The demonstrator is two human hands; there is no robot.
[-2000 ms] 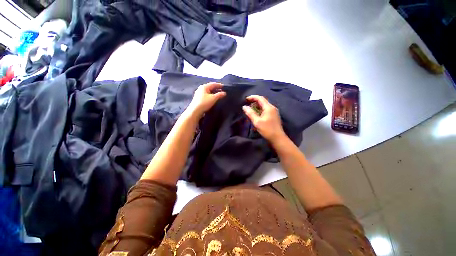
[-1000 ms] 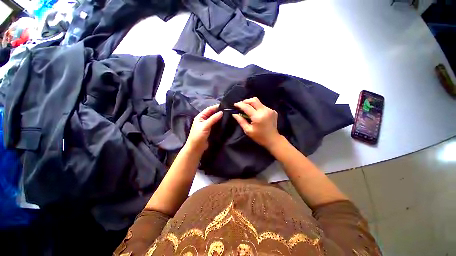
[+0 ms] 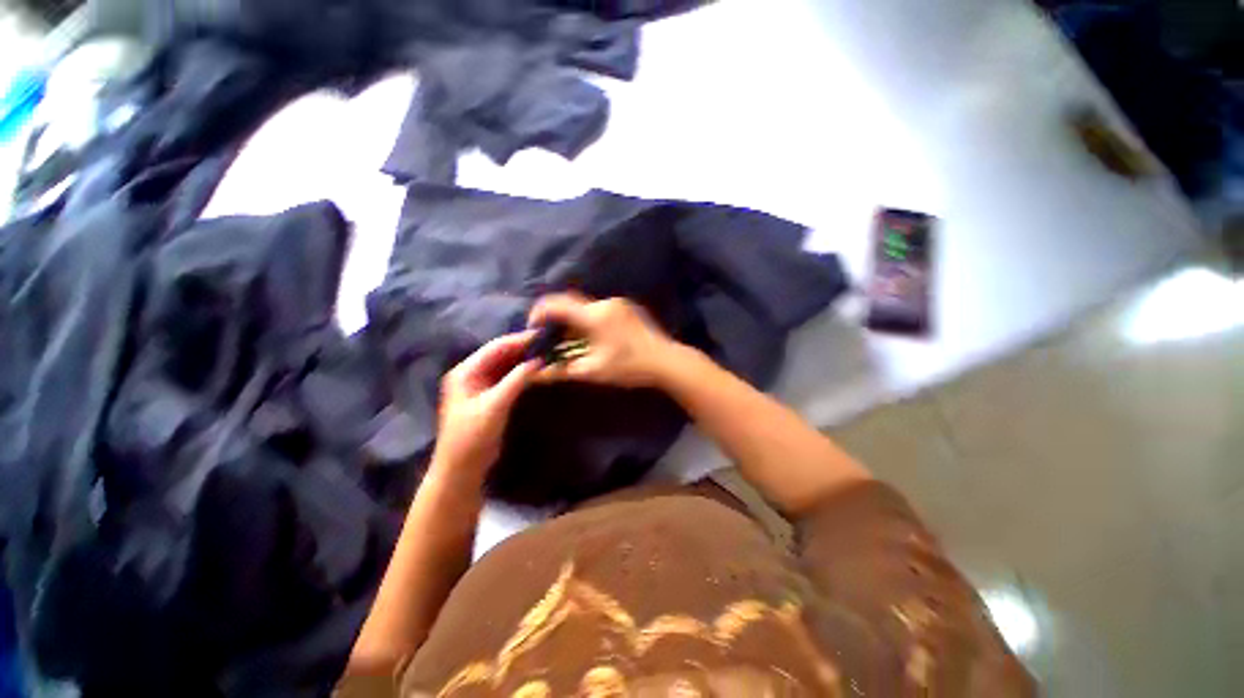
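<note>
A dark charcoal jacket [image 3: 737, 273] lies bunched on the white table in front of me. My left hand [image 3: 480, 396] pinches a dark fold of it between thumb and fingers. My right hand [image 3: 610, 341] is close beside it at the same fold, fingers bent. A small yellowish-dark thing, perhaps the thread snips [image 3: 566, 351], shows in the right palm; its tips are hidden. The frame is blurred, so the fingertips are not clear.
More dark jackets [image 3: 259, 368] are heaped at the left, and others [image 3: 505, 89] lie at the top of the white table [image 3: 764, 123]. A lit smartphone [image 3: 900, 273] lies right of the jacket. A banana [image 3: 1112, 146] is at the far right. Tiled floor [image 3: 1078, 450] shows at lower right.
The view has shifted, with the phone and jackets lower left than one second ago. My right hand has closed in on my left, and both are now nearly touching at a dark fold.
</note>
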